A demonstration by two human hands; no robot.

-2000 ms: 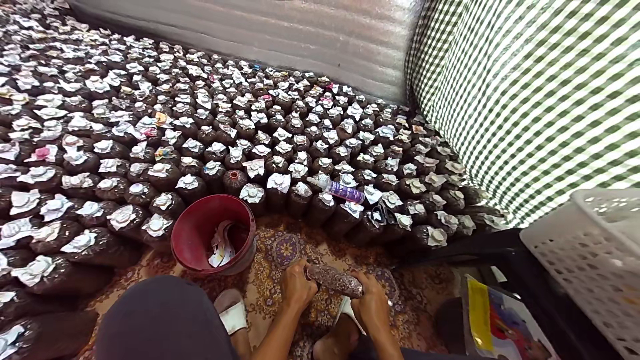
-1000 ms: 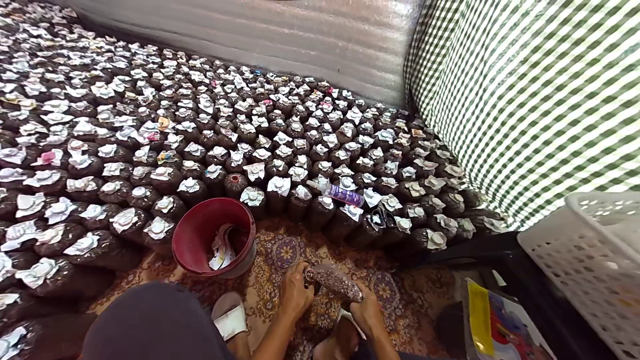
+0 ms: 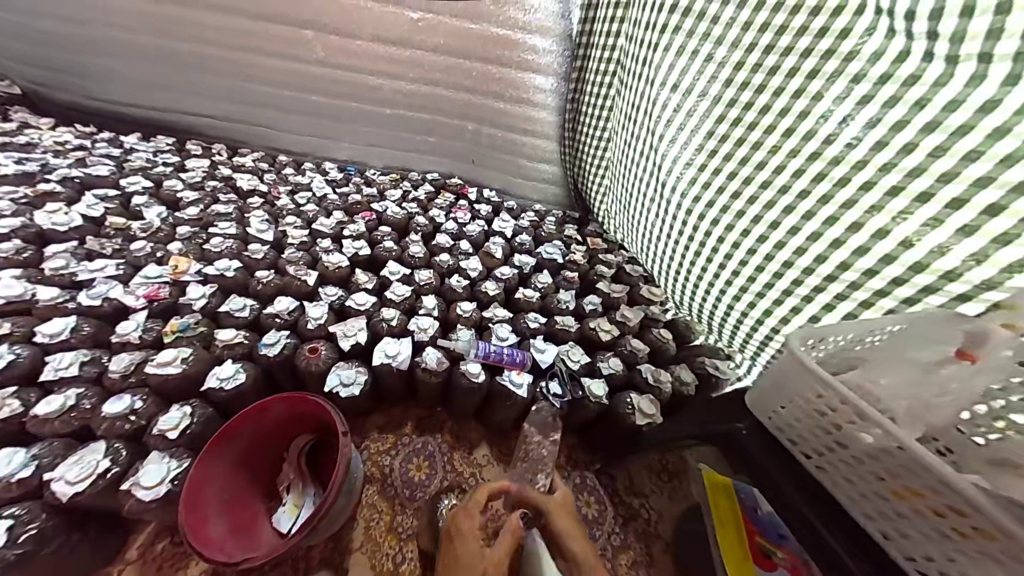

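Low in the view, my left hand [image 3: 476, 532] and my right hand [image 3: 560, 516] are both closed on a clear plastic bottle or bag of brown speckled material [image 3: 538, 448], whose far end points away from me. My fingers meet around its near end, which they partly hide. Just beyond it, a purple-labelled tube with a pale nozzle [image 3: 498, 354] and dark-handled scissors [image 3: 560, 384] lie on top of packed dark bags with white paper-covered tops [image 3: 348, 379]. One bag near the front has an uncovered reddish opening [image 3: 317, 354].
A red bucket [image 3: 216, 480] holding paper strips [image 3: 296, 500] stands at my left. White perforated plastic basket [image 3: 856, 424] at right, with a yellow-edged colourful packet [image 3: 732, 520] below it. Behind the bags are a silvery foil wall [image 3: 320, 88] and a checked sheet [image 3: 768, 144]. Patterned floor covering [image 3: 400, 472] underneath.
The held piece lay crosswise between my hands earlier; now it points away from me and my hands are together at its near end. The view has tilted upward.
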